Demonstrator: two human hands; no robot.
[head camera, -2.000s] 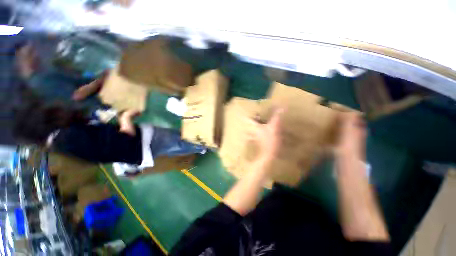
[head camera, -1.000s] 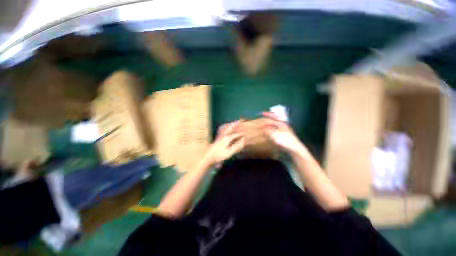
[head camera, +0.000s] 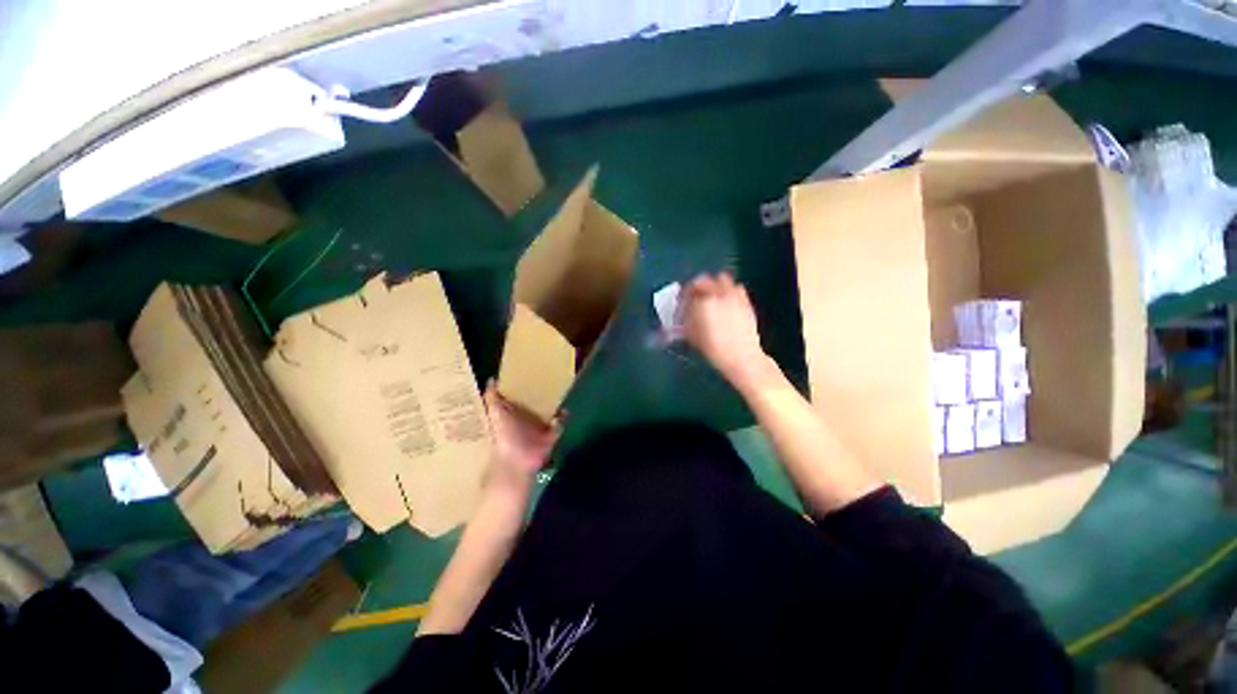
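My left hand (head camera: 521, 437) holds a small brown carton (head camera: 571, 292) by its near lower end. The carton is erected and tilted, with its top open and flaps standing. My right hand (head camera: 722, 320) is to the right of the carton, over a small pile of white slips (head camera: 669, 309) on the green surface. Its fingertips are at the slips and blurred; whether they pinch one I cannot tell. A flat carton blank (head camera: 394, 407) lies left of my left hand, beside a stack of flat cartons (head camera: 210, 420).
A large open master carton (head camera: 868, 325) stands at right with small white boxes (head camera: 982, 393) inside. A white bench with a power strip (head camera: 204, 147) runs along the top left. Another open carton (head camera: 499, 160) stands beyond. A person's sleeve (head camera: 68, 644) shows at lower left.
The small carton, earlier low between both hands, now stands open in my left hand. My right hand has let go of it and moved to the slips. The view has turned and sharpened.
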